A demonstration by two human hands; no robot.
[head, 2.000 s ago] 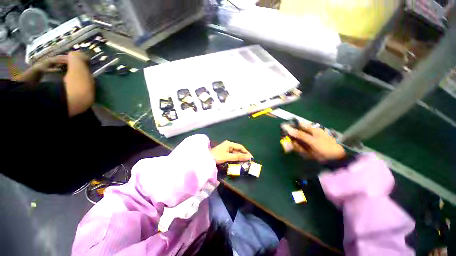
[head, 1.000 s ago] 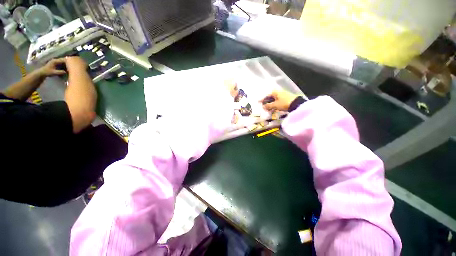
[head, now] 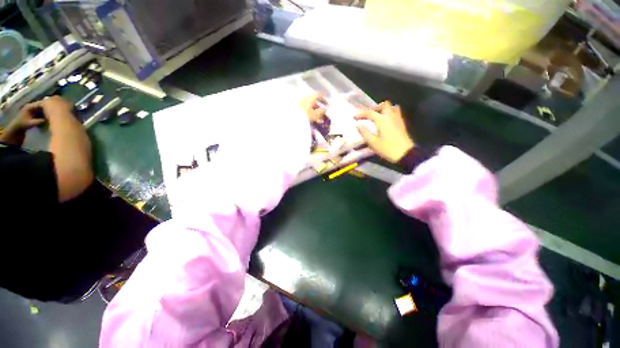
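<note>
The white blister tray (head: 231,112) lies on the green bench in front of me. My left hand (head: 314,112) is over its right part, fingers at a dark smartwatch unit (head: 321,126); the sleeve hides much of the hand, and I cannot tell whether it grips the unit. My right hand (head: 385,130) is at the tray's right edge, its fingertips bent down at a pale, overexposed spot; whether it holds something is unclear. Dark units (head: 212,151) sit in the tray's left part. A unit with a blue glow (head: 410,279) and a white tab (head: 405,304) lies near my right sleeve.
A yellow pen or pencil (head: 341,170) lies by the tray's near edge. A person's arm (head: 68,146) is at left, near more small units (head: 124,115). Boxy equipment (head: 170,34) stands at upper left. A grey metal post (head: 564,143) slants at right.
Since one second ago, my right hand has drawn back to the tray's edge. Units in the tray's left part now show from behind my left sleeve. Earlier, both hands were over the bench, and moved to the tray.
</note>
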